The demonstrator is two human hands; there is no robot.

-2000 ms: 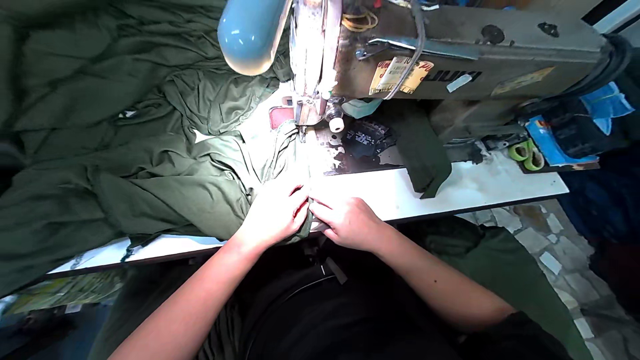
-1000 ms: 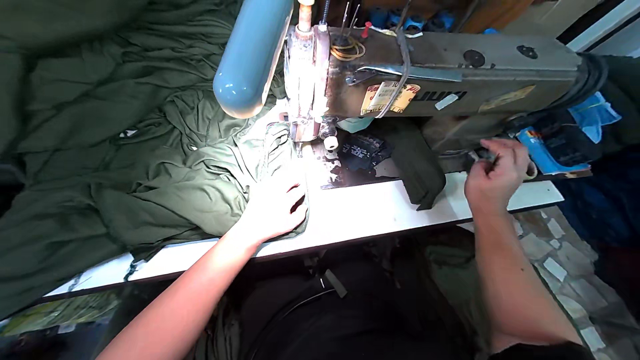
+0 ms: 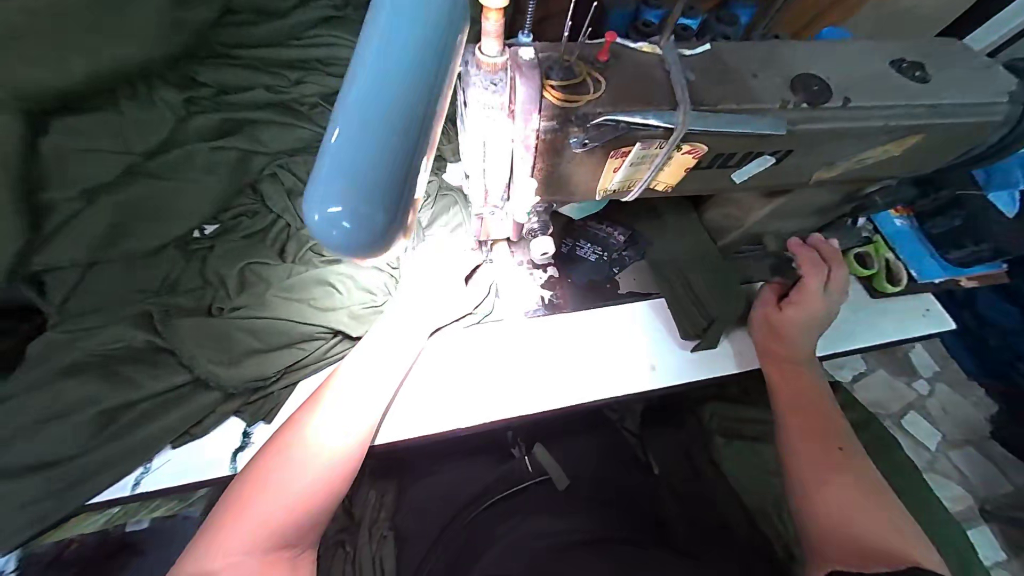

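My left hand (image 3: 444,276) lies on dark green fabric (image 3: 312,296) close to the needle area of a Juki sewing machine (image 3: 768,120); glare washes out its fingers, so its hold cannot be made out. Over at the right, my right hand (image 3: 802,300) is curled at the base of the machine, near a dark part; whether it grips anything cannot be seen. Between the hands, a folded dark green fabric strip (image 3: 692,280) hangs over the table edge. Dark labels with writing (image 3: 596,244) lie under the machine arm.
A blue lamp (image 3: 384,128) hangs in front of the machine head. Metal tweezers (image 3: 704,122) are tied to the machine arm. Green-handled scissors (image 3: 878,264) lie right of my right hand, beside a blue packet (image 3: 920,248). The white table edge (image 3: 560,360) runs below.
My right hand has moved from beside my left hand to the right end of the machine. My left hand has moved up toward the needle with the fabric. The view has shifted closer.
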